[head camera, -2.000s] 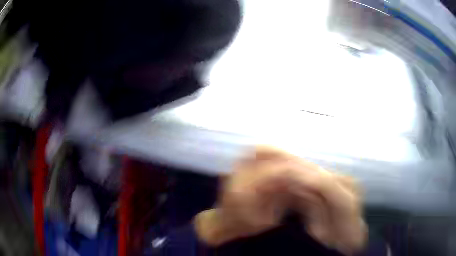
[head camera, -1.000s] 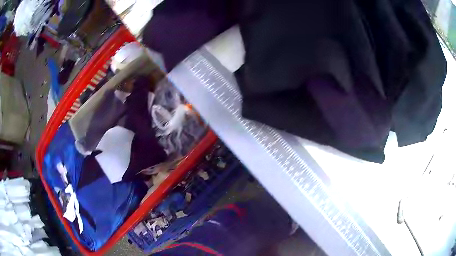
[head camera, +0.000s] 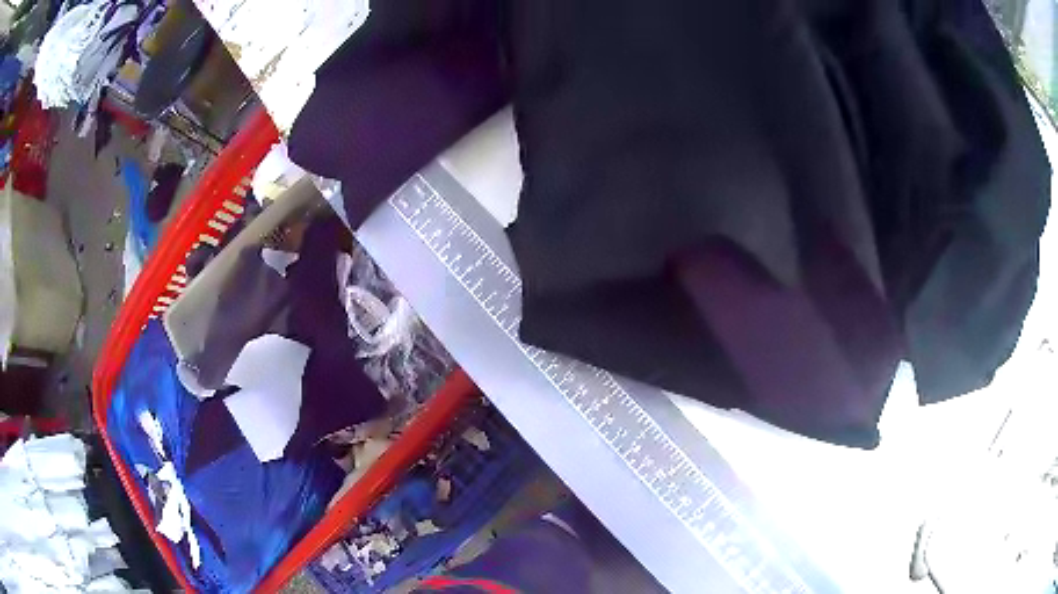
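A black garment, purplish in places, lies in loose folds over the white machine table. Its lower edge hangs unevenly across the table and partly over the measuring scale along the table's front edge. A purplish flap of cloth extends to the left past the table edge. Neither of my hands is in the picture. The sewing machine head is not in view.
A red-framed bin below left holds dark cloth scraps, white pieces, clear plastic and a blue liner. A blue crate with small scraps is beside it. White pieces are piled at the lower left.
Two seconds ago a blurred hand showed at the bottom centre; it is gone now. The view has turned toward the bin, and since one second ago the garment and scale appear slightly lower.
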